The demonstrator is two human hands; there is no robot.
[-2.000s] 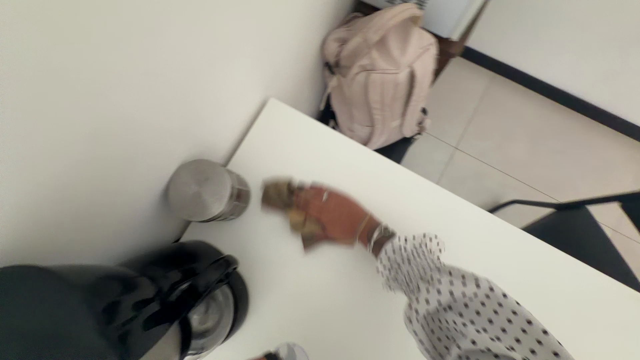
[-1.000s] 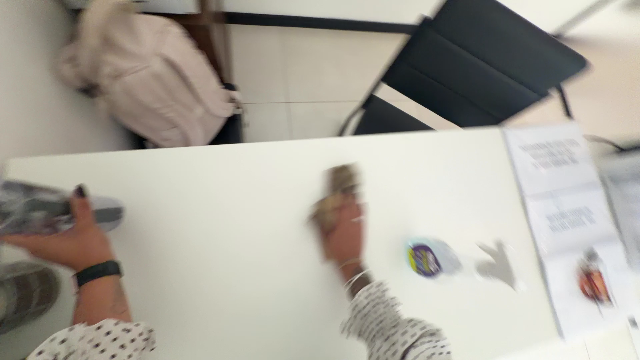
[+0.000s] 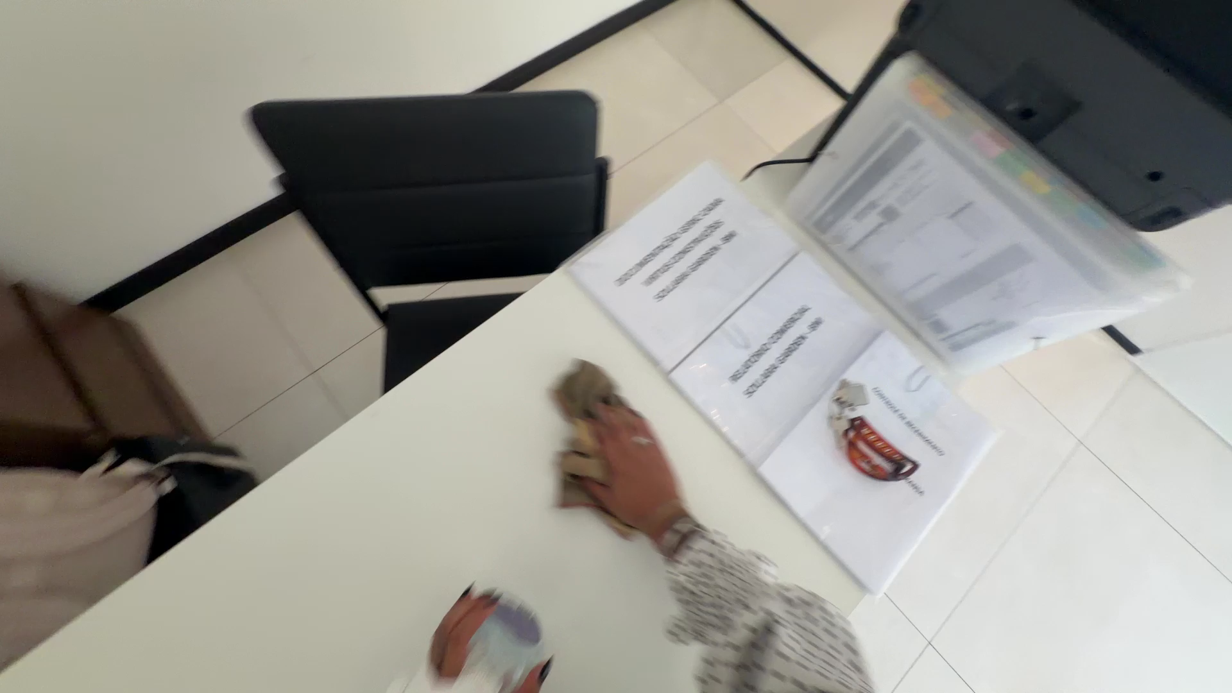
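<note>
My right hand (image 3: 635, 467) presses a crumpled brown cloth (image 3: 582, 462) onto the white tabletop (image 3: 385, 500), left of the papers. The cloth bunches under and ahead of my fingers. Low in the head view, my left hand (image 3: 462, 630) grips a small clear container (image 3: 505, 640) with a purplish round top; it is blurred, and its lower part is cut off by the frame's edge.
Papers in clear sleeves (image 3: 741, 327) lie along the table's right end, with a red keychain-like item (image 3: 878, 452) on them. Beside them are a folder with coloured tabs (image 3: 982, 221) and a black device (image 3: 1078, 96). A black chair (image 3: 443, 183) stands beyond the edge; a pale backpack (image 3: 77, 549) is at left.
The view has swung toward the papers. My left hand has let go of the clear object it held at the far left and now grips the small container, which stood on the table. The cloth has moved nearer the papers.
</note>
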